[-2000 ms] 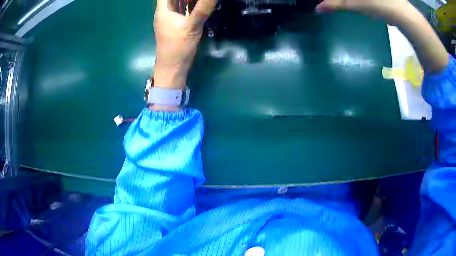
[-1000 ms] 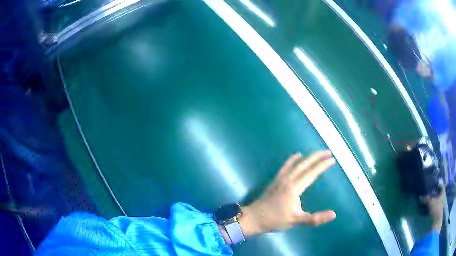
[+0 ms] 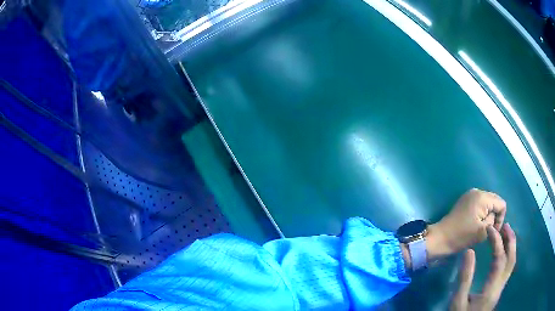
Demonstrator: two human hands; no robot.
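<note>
My left hand [image 3: 473, 223], bare with a watch at the wrist, is over the green bench surface [image 3: 304, 133] at the lower right. Its fingers are curled in, and no object shows in it. My right hand [image 3: 490, 276] is just below it, cut off by the bottom edge. Its fingers are apart and bent upward, with fingertips close to or touching the curled left fingers. No object shows between the hands. The inside of the left fist is hidden.
A white strip [image 3: 462, 74] curves along the bench's far side, with another green surface [image 3: 517, 67] beyond it. A metal-edged rack [image 3: 210, 21] stands at the top left. Dark blue floor and a perforated panel [image 3: 164, 212] lie left of the bench edge.
The view has swung further left, and the black module is out of view. My left hand has gone from spread to curled. My right hand has come from the module to beside my left.
</note>
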